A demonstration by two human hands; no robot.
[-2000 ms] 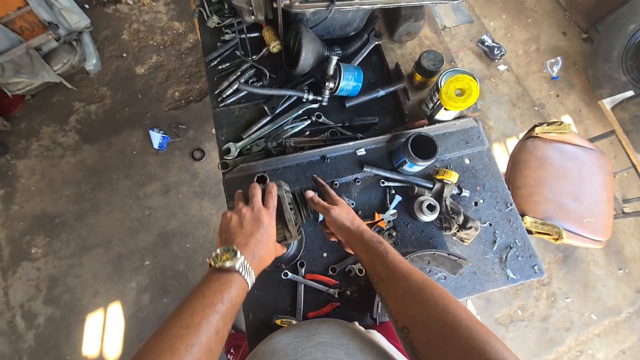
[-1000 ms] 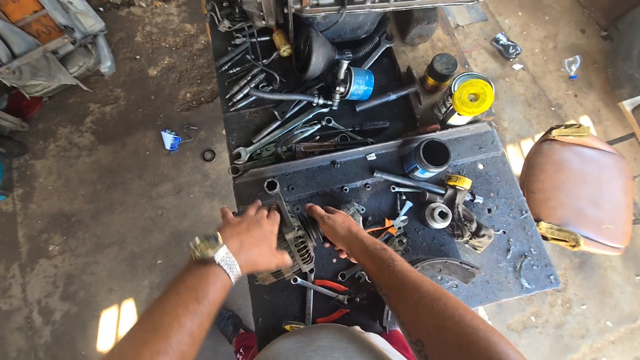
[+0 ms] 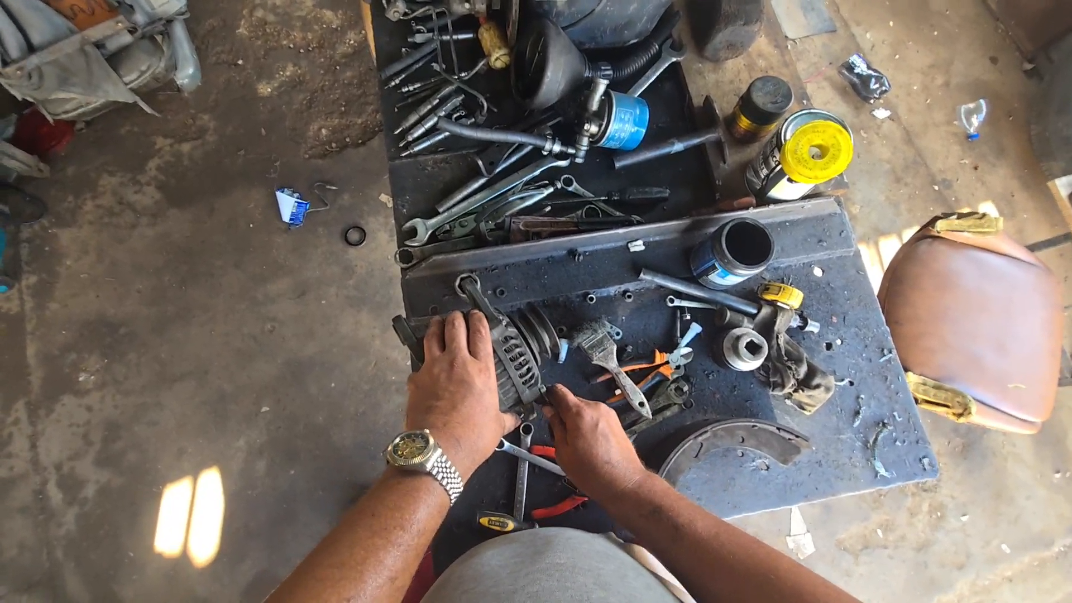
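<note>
An alternator [image 3: 512, 358] with a vented metal housing and a pulley lies on the dark metal workbench, near its left edge. My left hand [image 3: 459, 381], with a metal watch on the wrist, grips the housing from above. At the housing's lower right corner, my right hand [image 3: 586, 431] has thumb and finger pinched on a small dark part, too hidden to name. A paintbrush [image 3: 614, 365] lies right of the pulley, beside orange-handled pliers [image 3: 666, 362]. Below the alternator are a combination wrench [image 3: 523, 473] and a red-handled tool [image 3: 559, 506], partly covered by my right hand.
A curved brake shoe [image 3: 737, 442], a socket [image 3: 744, 348], a rag [image 3: 791, 360] and an open dark jar [image 3: 732, 253] sit on the bench's right half. Behind a raised metal ledge are wrenches [image 3: 486, 197], a funnel [image 3: 548, 63] and a blue oil filter [image 3: 624, 120]. A brown padded stool [image 3: 971, 322] stands at the right.
My right hand has moved from beside the pulley to the housing's lower corner, uncovering the paintbrush. My left hand remains on the alternator, which now sits at a different angle.
</note>
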